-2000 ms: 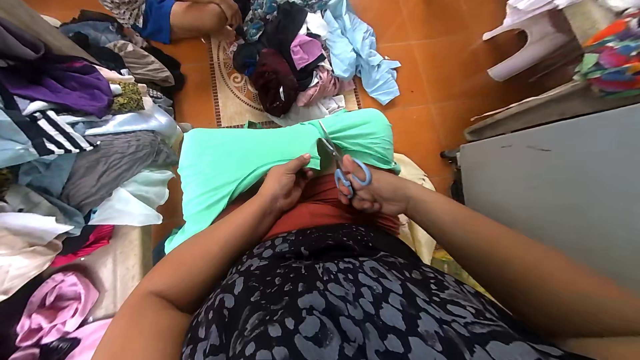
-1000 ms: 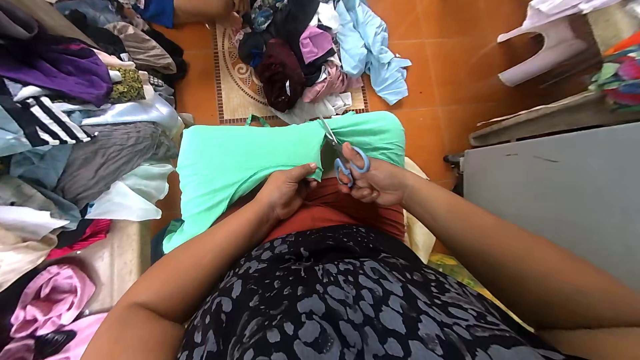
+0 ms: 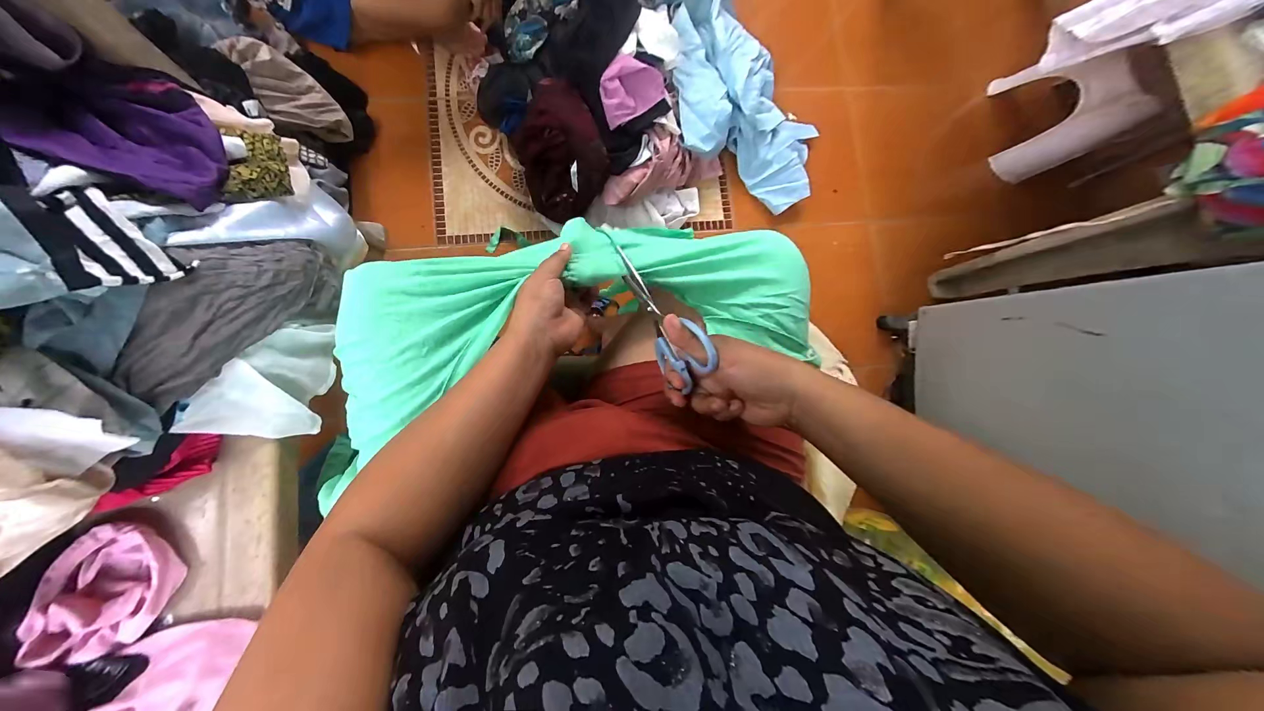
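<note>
A mint-green cloth (image 3: 425, 326) lies across the lap and is bunched up at its middle. My left hand (image 3: 548, 306) grips the bunched part, its thumb or finger near the far edge. The scissors (image 3: 647, 301), with light blue handles, are in my right hand (image 3: 726, 375), fingers around the handle loops. Their blades point away from the body and reach the green cloth just right of my left hand; whether they are parted is hard to tell. Rust-red fabric (image 3: 612, 425) covers the lap behind the cloth.
Heaped clothes (image 3: 207, 296) cover a surface at the left. Another pile (image 3: 592, 118) lies on the tiled floor ahead, beside a person's arm or leg (image 3: 405, 20). A grey panel (image 3: 1096, 385) stands at the right, with a pale plastic chair (image 3: 1096, 109) beyond it.
My left hand has moved forward, away from the body, with the near edge of the green cloth drawn up. The scissors remain in my right hand.
</note>
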